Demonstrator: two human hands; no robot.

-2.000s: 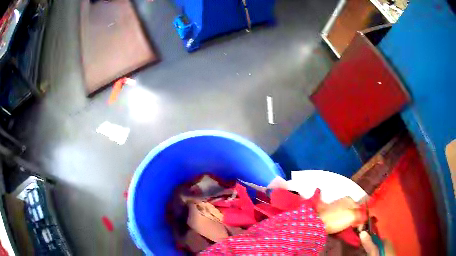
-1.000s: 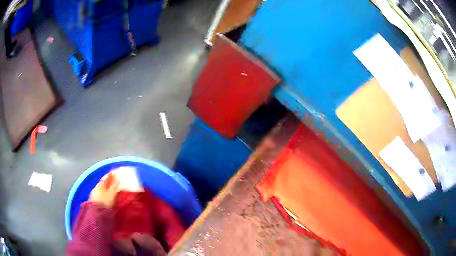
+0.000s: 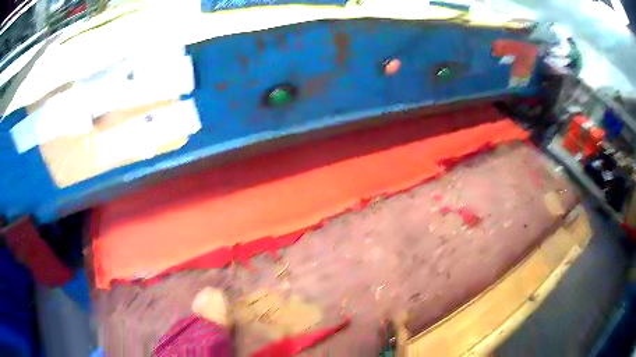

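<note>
The layered orange-red sheet [image 3: 279, 209] lies across the back of the pitted brown-pink press bed [image 3: 390, 258], partly under the beam. Its front edge is ragged and darker red. My left hand [image 3: 210, 305] is small and blurred at the bottom left, over the bed, with a magenta sleeve below it. Its fingers and anything in them cannot be made out. Tan pieces [image 3: 282, 314] and a red strip [image 3: 303, 343] lie to its right. My right hand is not in view.
The blue press beam [image 3: 335, 77] spans the back, with push buttons and white papers [image 3: 139, 111]. A yellow-tan wooden board [image 3: 502, 300] edges the bed at the front right. Small red scraps [image 3: 467, 216] lie on the bed.
The view has swung from the floor and blue bin to the press bed and beam. The bin is no longer clearly visible. My left hand is out of the bin and over the bed.
</note>
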